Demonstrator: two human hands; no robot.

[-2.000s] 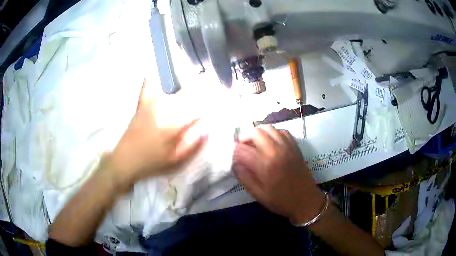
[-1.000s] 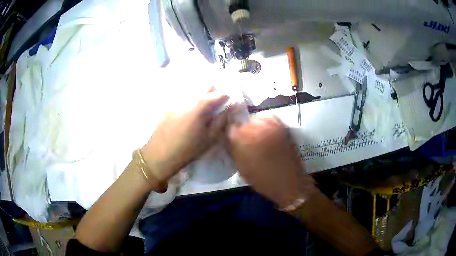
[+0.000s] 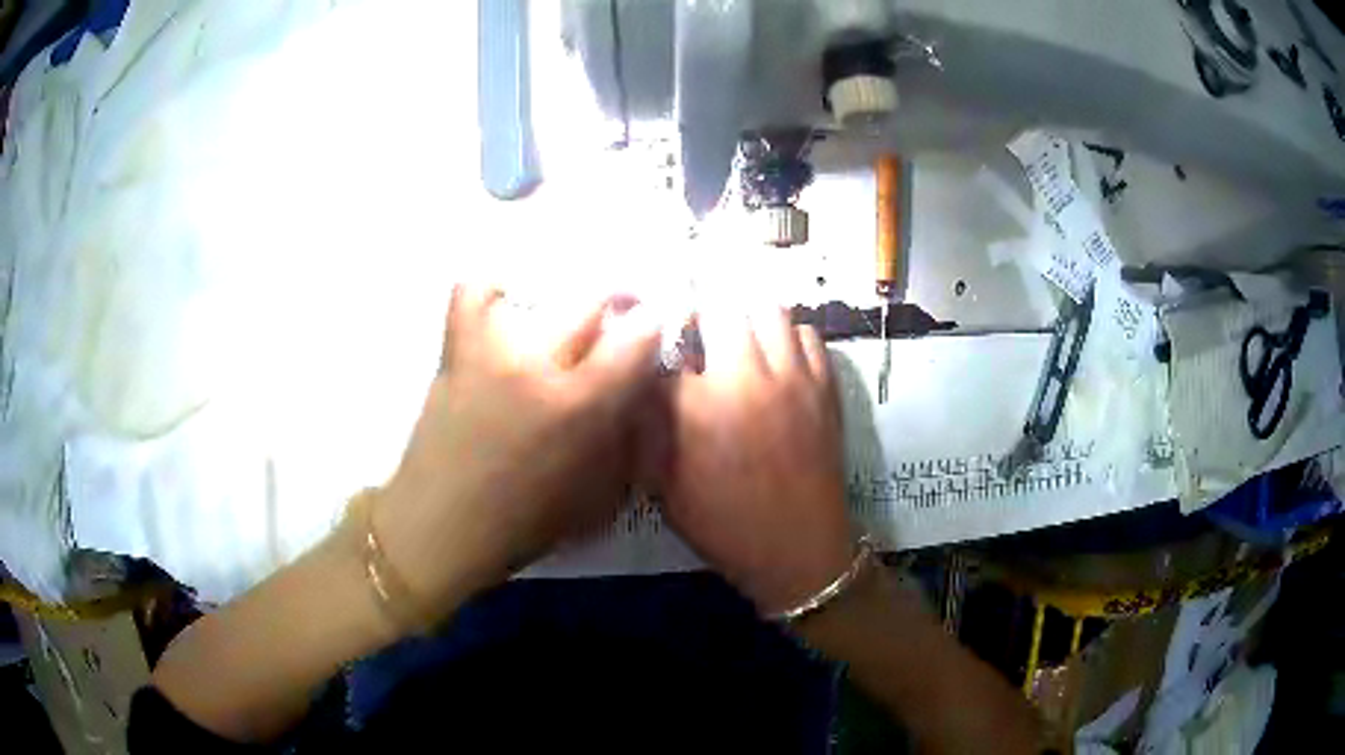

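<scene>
My left hand [image 3: 539, 421] and my right hand [image 3: 749, 443] are side by side just in front of the needle area of the sewing machine [image 3: 1033, 74]. Their fingertips are close together in strong glare, on a small white cloth part [image 3: 671, 342] that shows only partly between them. The presser foot and needle are lost in the glare. A ribbed round knob [image 3: 785, 224] sits right of the needle area. White garment cloth [image 3: 162, 295] is heaped at the left, partly glared out.
An awl [image 3: 887, 221] with an orange handle lies right of the needle. Further right are a dark-grey metal tool [image 3: 1056, 376], white label strips [image 3: 1089, 244] and black scissors [image 3: 1271, 369] on pale cloth. A grey-blue bar [image 3: 506, 118] is at upper left. Yellow-framed bins [image 3: 1092, 605] stand below the table.
My hands have moved from pulled apart, through close together at the table's front, to side by side with fingertips pointing forward near the needle. The view has shifted slightly.
</scene>
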